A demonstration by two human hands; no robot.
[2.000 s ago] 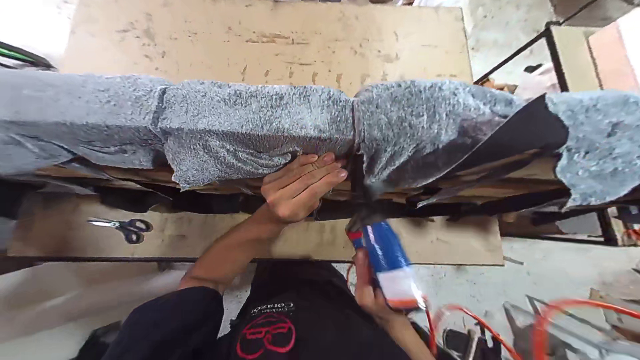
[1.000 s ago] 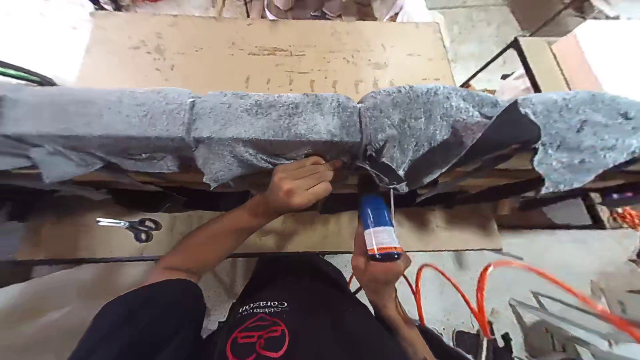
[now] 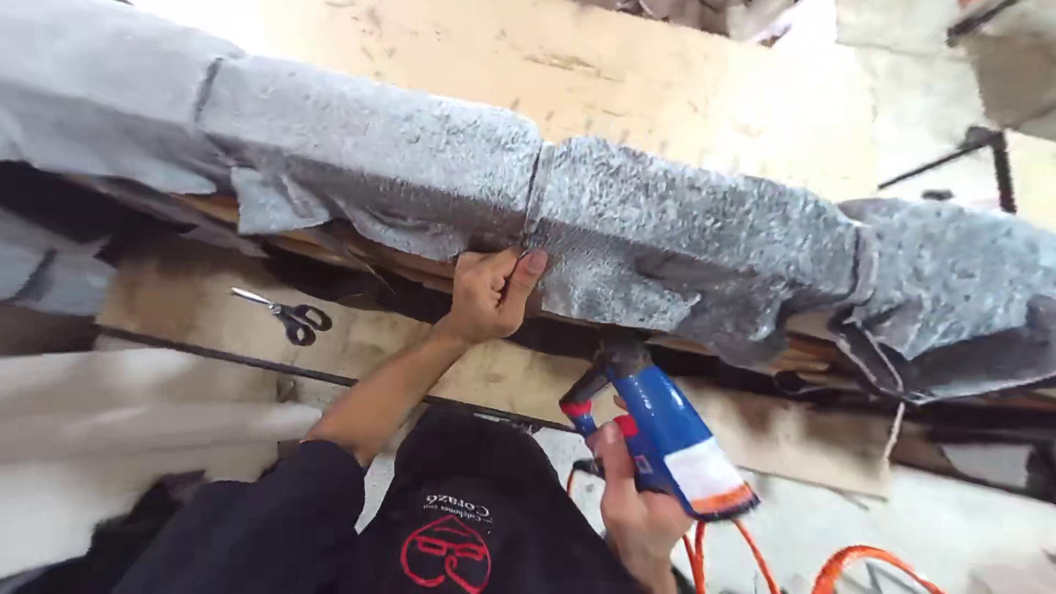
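Grey plush upholstery fabric (image 3: 693, 214) covers a long padded piece that crosses the view, with seams between its sections. My left hand (image 3: 492, 293) pinches the fabric's lower edge just below a seam. In my right hand (image 3: 639, 503) is a blue pneumatic staple gun (image 3: 664, 421), its dark nose up against the underside of the padded piece, right of my left hand. The nose's tip is hidden under the fabric. Scissors with black handles (image 3: 299, 322) lie on the wooden board at the left, blades pointing left.
A wooden board (image 3: 396, 330) runs below the padded piece, and a larger wooden panel (image 3: 643, 74) lies beyond it. An orange coiled air hose (image 3: 841, 565) hangs at the lower right. Loose fabric flaps (image 3: 973, 363) droop at the right. A dark metal frame (image 3: 1001, 169) stands at the upper right.
The view has shifted and tilted. The staple gun has moved away from the seam near the dangling fabric end, and my left hand now pinches the fabric at another seam.
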